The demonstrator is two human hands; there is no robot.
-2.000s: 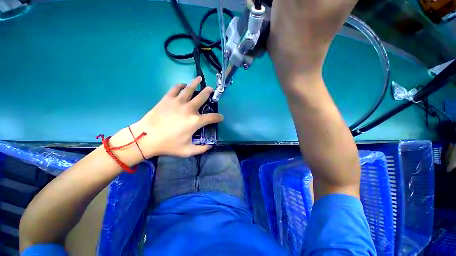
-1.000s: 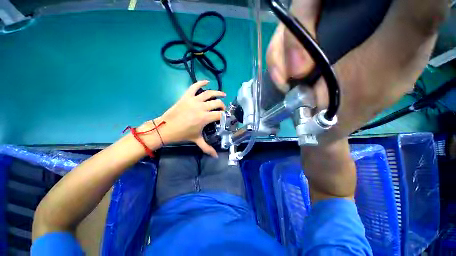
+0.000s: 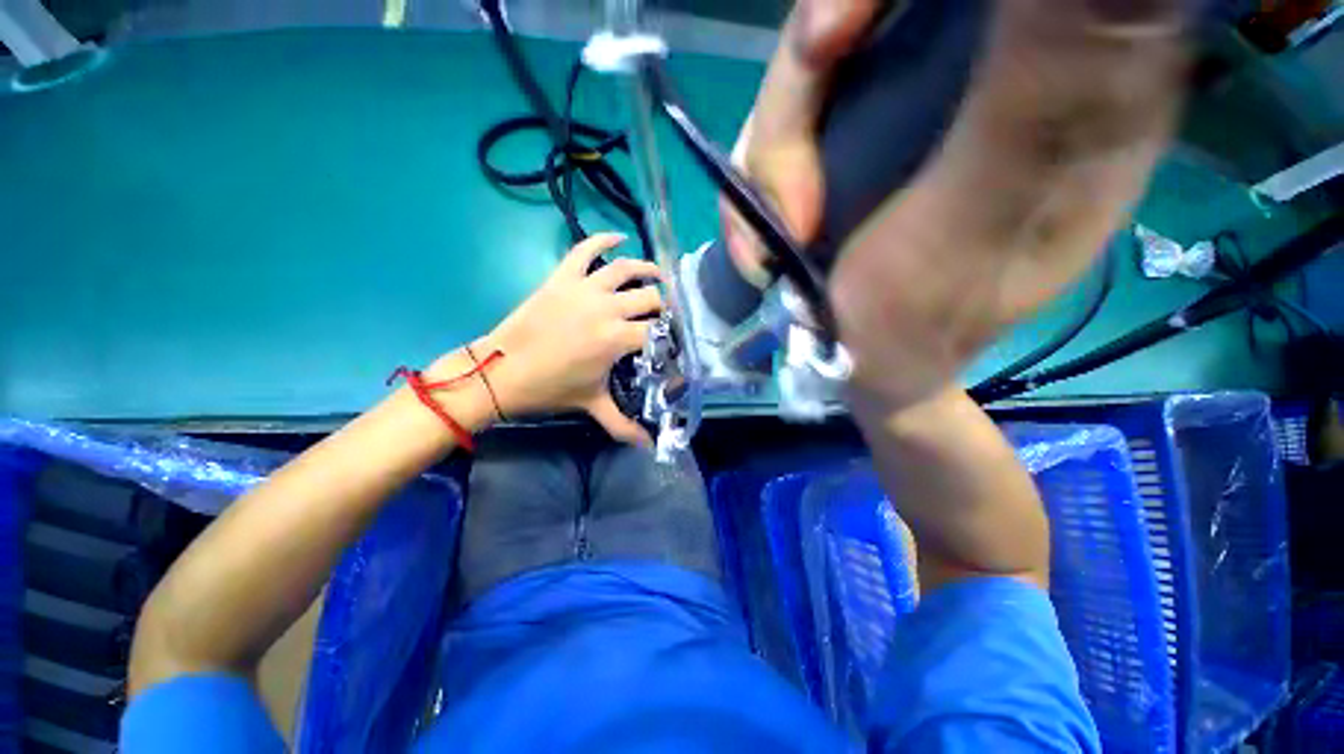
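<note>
A small black unit [image 3: 627, 386] lies at the near edge of the green bench, mostly hidden by my left hand and the tool nose. My left hand [image 3: 578, 336] holds it from its left side, fingers over its far end and thumb at its near end. My right hand [image 3: 943, 221], large and blurred, grips the dark handle of the electric screwdriver [image 3: 899, 125]. The metal screwdriver nose [image 3: 663, 386] is over the unit; whether it touches a screw is hidden. A black power cord [image 3: 568, 159], looped with a yellow tie, lies beyond the unit.
Blue crates with clear liners stand below the bench edge at right [image 3: 1098, 486] and left [image 3: 386, 589]. A thick black cable [image 3: 1223, 299] crosses the bench at right, near a crinkled plastic-wrapped piece [image 3: 1175, 254]. A clear tube [image 3: 649, 162] runs down to the tool.
Since two seconds ago the screwdriver nose has moved nearer the bench edge and my left hand has shifted slightly right. Since one second ago the tool body and my right hand have moved left.
</note>
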